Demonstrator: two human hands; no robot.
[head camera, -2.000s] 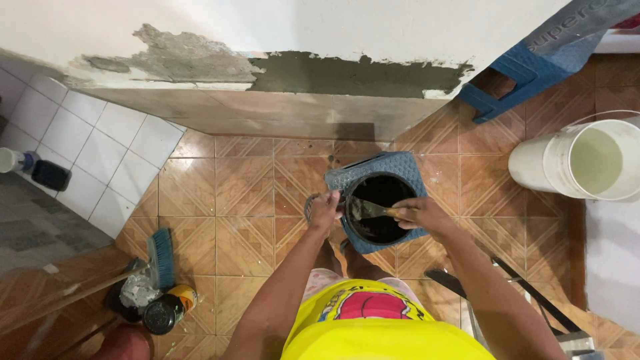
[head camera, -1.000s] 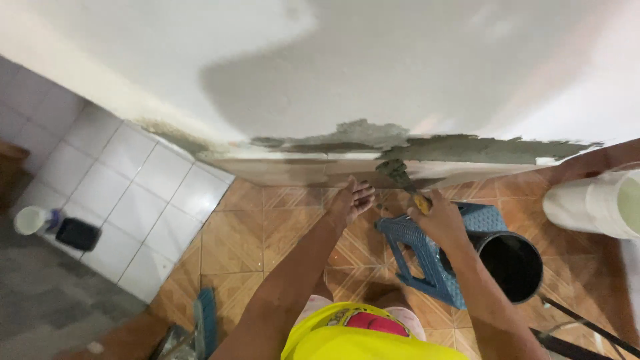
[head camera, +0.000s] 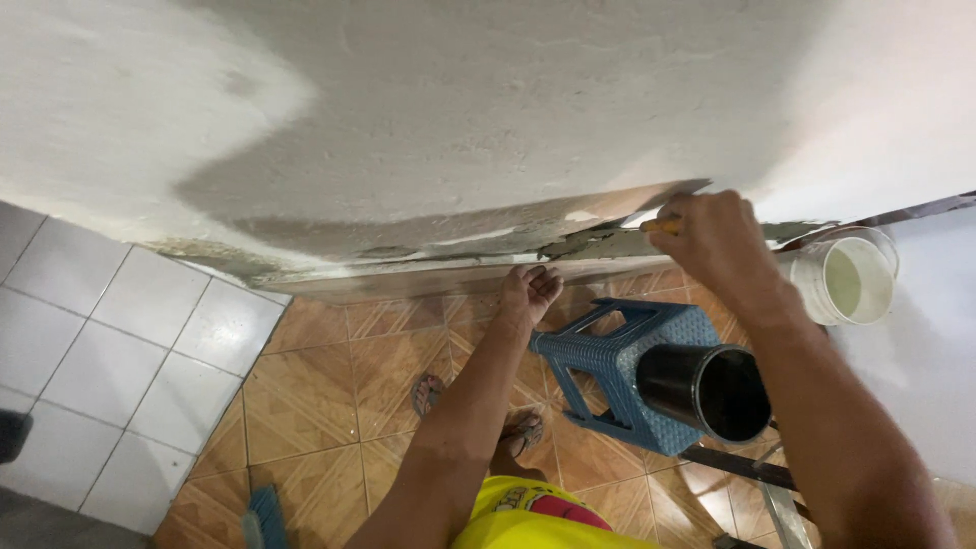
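Note:
My right hand (head camera: 713, 240) grips the yellow handle (head camera: 662, 226) of a putty knife against the wall. Its blade is mostly hidden at the wall. Wet grey mortar (head camera: 583, 242) lies in a ragged band along the wall's lower part, left of the handle. My left hand (head camera: 531, 290) is empty, its fingers loosely curled, just below that band and near the baseboard. Below my right hand, a black cylindrical container (head camera: 701, 389) stands on a blue plastic stool (head camera: 625, 366); its inside looks dark.
A white bucket (head camera: 839, 282) holding pale liquid stands at the right by the wall. Metal legs of some object (head camera: 778, 511) lie behind the stool. A blue broom head (head camera: 265, 518) is at the lower left. White tiles (head camera: 99, 358) meet brown floor tiles (head camera: 305, 396).
My right hand has moved from the black container to the wall with the putty knife. My left hand has left the container's rim. The view has shifted closer to the wall.

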